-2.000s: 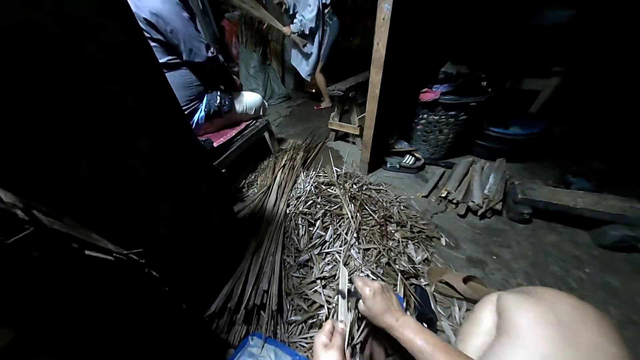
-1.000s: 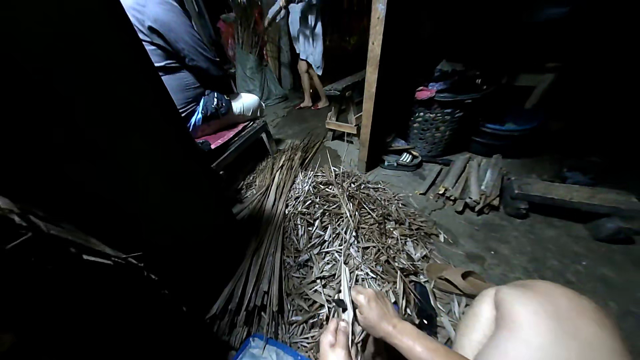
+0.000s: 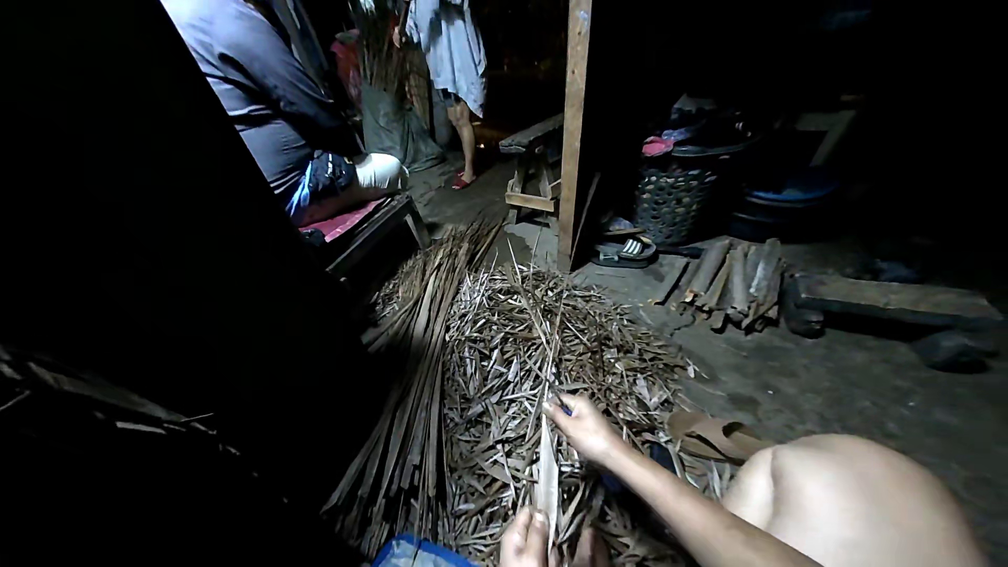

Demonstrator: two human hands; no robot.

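Note:
At the bottom centre, my left hand (image 3: pixel 526 539) pinches the lower end of a long dried leaf (image 3: pixel 548 472), seemingly palm. Farther up the same leaf is my right hand (image 3: pixel 581 425), its fingers closed around a small tool with a blue part (image 3: pixel 564 408), perhaps a knife; its blade is not clear. Thin stalks stretch away beyond that hand. Beneath both hands lies a heap of dry leaf scraps (image 3: pixel 504 394). A bundle of long dried leaves (image 3: pixel 417 378) lies along the heap's left side.
A seated person (image 3: pixel 268 110) is on a bench (image 3: pixel 370 228) at upper left; another person (image 3: pixel 453 63) stands behind. A wooden post (image 3: pixel 575 134) rises beyond the heap. Split wood (image 3: pixel 736 279), a woven basket (image 3: pixel 673 201), a low bench (image 3: pixel 898 299) and sandals (image 3: pixel 626 250) are to the right.
My right hand has moved up the leaf, away from my left hand, which stays low. The standing person in the background has shifted position.

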